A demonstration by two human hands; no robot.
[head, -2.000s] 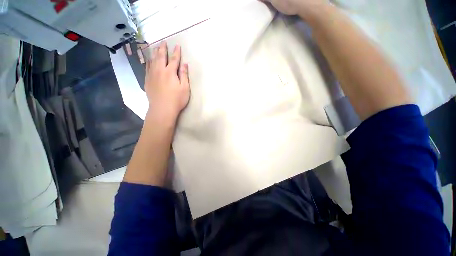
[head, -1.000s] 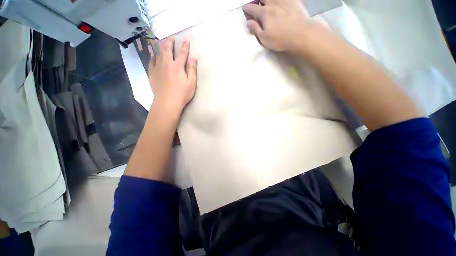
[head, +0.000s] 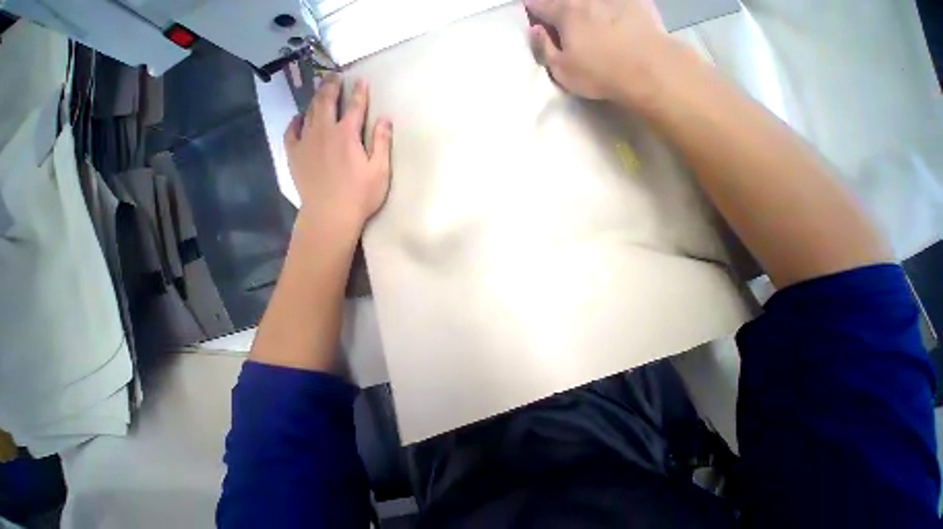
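Observation:
A large beige cover panel (head: 496,300) lies over the table edge and my lap, with soft folds and a small yellow mark at its right part. My left hand (head: 339,155) rests flat on the panel's upper left corner with fingers apart, just below the needle area. My right hand (head: 595,47) is at the panel's top edge; its fingers are bent there, and whether they pinch the edge cannot be told. The sewing machine head (head: 233,36), white with a small red part, is at the upper left. The white template (head: 414,23) shows beyond the panel's top edge.
A stack of beige sheets (head: 62,279) hangs at the left. Dark grey folded pieces (head: 165,232) lie between it and the black bed plate (head: 240,186). More loose pale sheet material (head: 838,103) lies at the right, beyond my right forearm.
The panel's top edge now covers the reddish line seen at first. My right hand has come down and inward along that edge. My left hand stays near the needle area, slightly shifted.

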